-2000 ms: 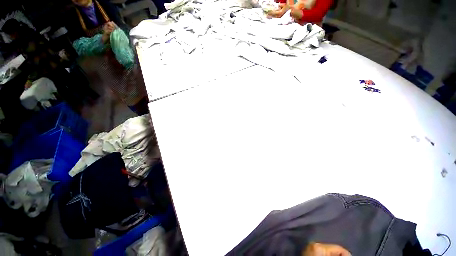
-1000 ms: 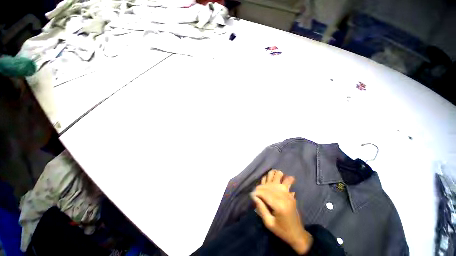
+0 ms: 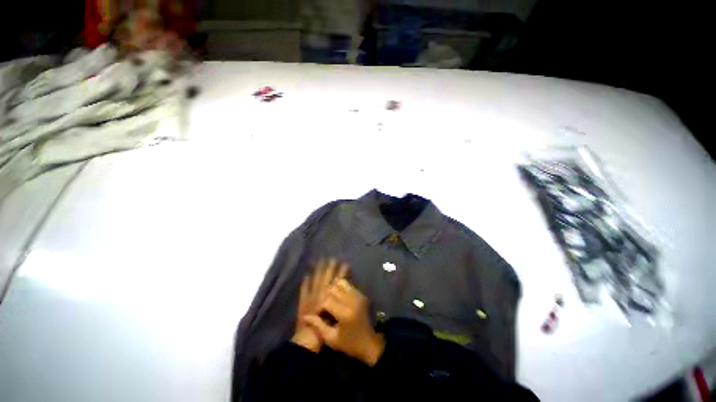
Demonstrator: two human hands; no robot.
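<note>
A dark grey button-front denim shirt (image 3: 447, 259) lies on the white table, collar away from me, with pale metal buttons down the front. A yellow-green mark shows on its chest, partly behind my right sleeve. My left hand (image 3: 315, 302) lies on the shirt's left side with its fingers apart and holds nothing visible. My right hand (image 3: 351, 322) crosses over it, touching or overlapping it near the thumb and wrist. Its fingers are bent and blurred, and its grip is unclear. Dark sleeves cover the lower front of the shirt. No hanger hook is visible at the collar.
Pale garments (image 3: 94, 118) are heaped at the table's far left. A clear plastic bag of black and white tags (image 3: 600, 235) lies at the right. A small red-and-dark tool (image 3: 553, 314), possibly snips, lies between shirt and bag. Red bits (image 3: 268, 94) lie farther back. A blurred person in red stands behind the heap.
The view has turned right, and the shirt now appears nearer the centre with the tag bag fully in view. The hanger hook no longer shows. The hands remain over the shirt, now with both visible.
</note>
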